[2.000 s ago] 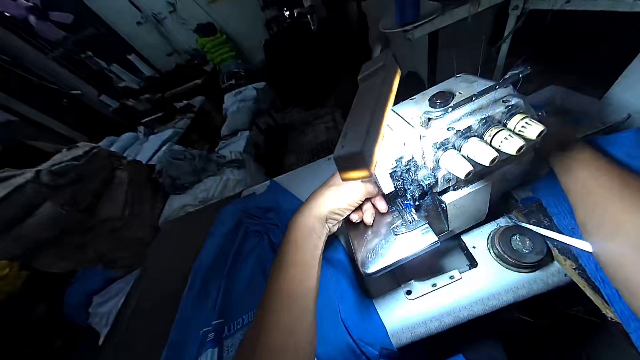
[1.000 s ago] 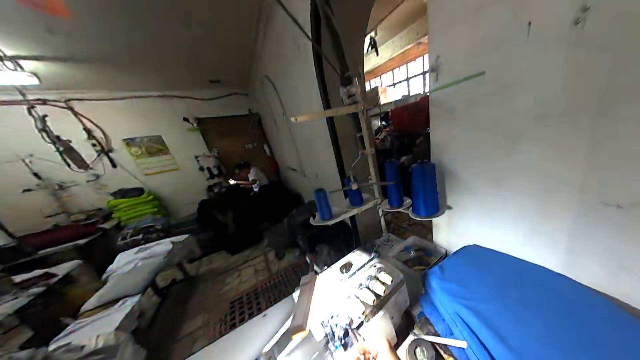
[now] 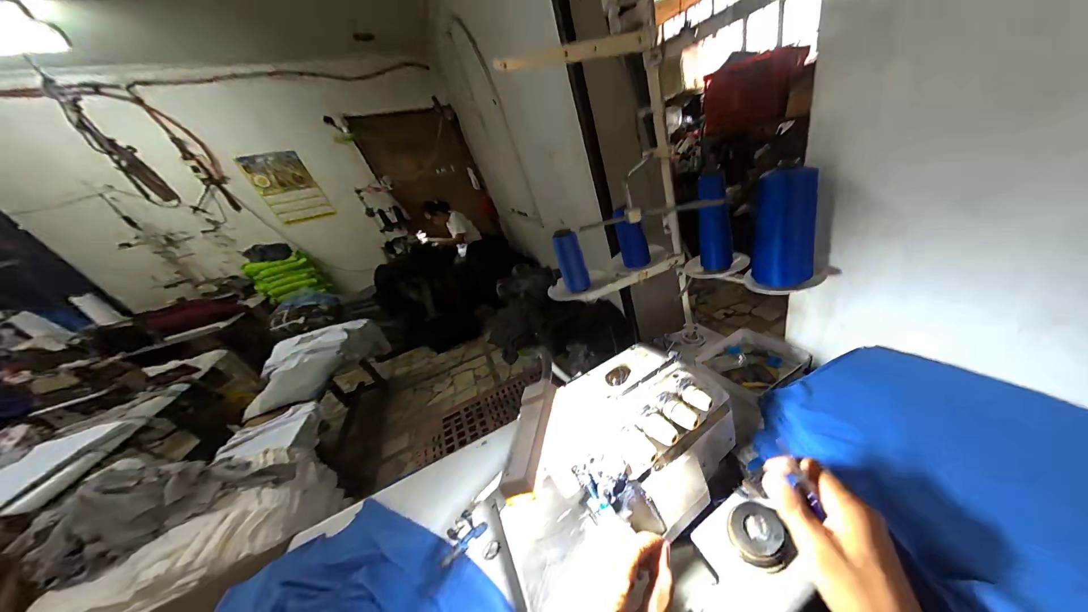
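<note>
An overlock sewing machine (image 3: 595, 425) stands in front of me, brightly lit, with a row of tension dials (image 3: 676, 412) on its face. My left hand (image 3: 642, 574) is at the lower front of the machine, below the threading parts, its fingers curled; glare hides whether it holds anything. My right hand (image 3: 829, 527) is to the right, beside a round dark knob (image 3: 759, 534), with its fingers closed around a small blue and purple thing (image 3: 806, 495) too blurred to name. Blue fabric (image 3: 952, 476) lies right of that hand, and more blue fabric (image 3: 374, 565) lies at the lower left.
Blue thread cones (image 3: 784, 225) sit on a thread stand (image 3: 667, 170) behind the machine. A plastic bin (image 3: 756, 353) with small items is behind it at the right. Fabric piles (image 3: 195, 518) fill the left. A person (image 3: 459, 225) sits far back near a brown door (image 3: 408, 161).
The view has swung up from the machine to the room. Two seconds ago my left hand was under the machine's lamp-like bar; now it is lower at the front. My right hand has come into clear view.
</note>
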